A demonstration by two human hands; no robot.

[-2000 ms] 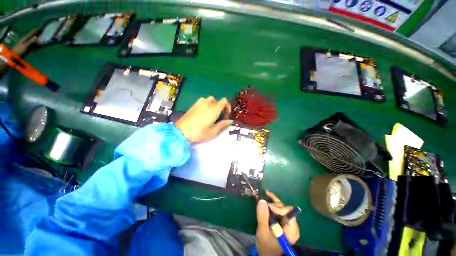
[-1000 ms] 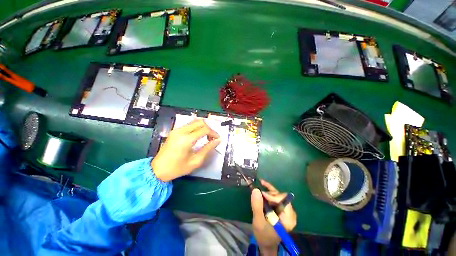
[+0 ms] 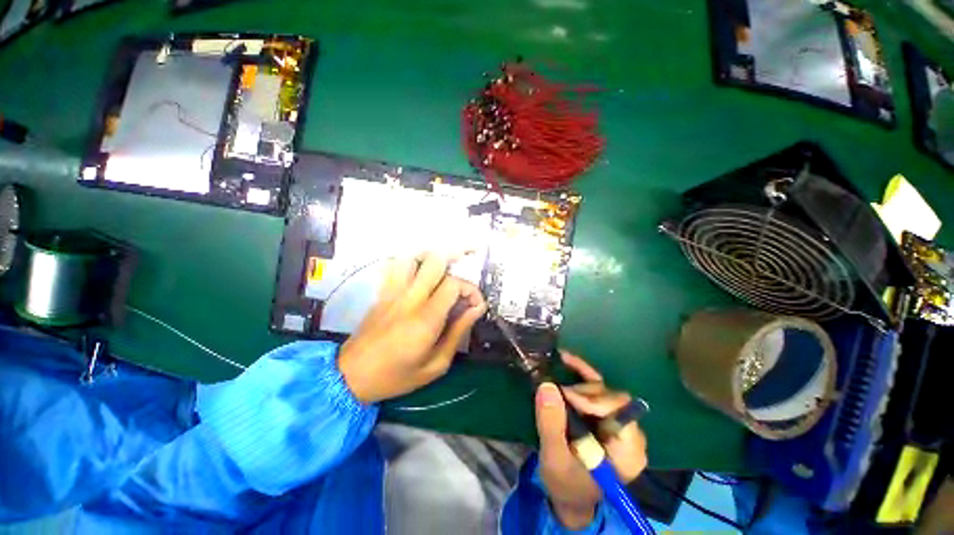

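Note:
An open tablet assembly (image 3: pixel 314 225) lies in front of me, its silver panel glaring white. My left hand (image 3: pixel 413 324) is over the panel with thumb and forefinger pinched beside the main board (image 3: pixel 528 261); a thin dark lead wire (image 3: pixel 350 274) curves across the panel from behind the hand. What the fingertips pinch is too small to tell apart. My right hand (image 3: pixel 586 439) holds the soldering iron (image 3: pixel 617 496), its metal tip at the board's lower left edge, near the left fingertips. A small dark piece also shows in the right fingers. A red bundle of wired components (image 3: pixel 534 125) lies beyond the tablet.
Another open tablet (image 3: pixel 167 125) lies at upper left, one more (image 3: pixel 800 52) at upper right. A solder spool (image 3: pixel 68 277) stands at left with solder wire (image 3: pixel 188 336) running right. At right are a fume fan (image 3: pixel 774 256), a tape roll (image 3: pixel 701 361) and a blue ribbed box (image 3: pixel 853 418).
The view has moved closer to the tablet. My left hand has moved from the bundle's edge down over the panel to the board's lower edge, beside the iron tip. The right hand still holds the iron.

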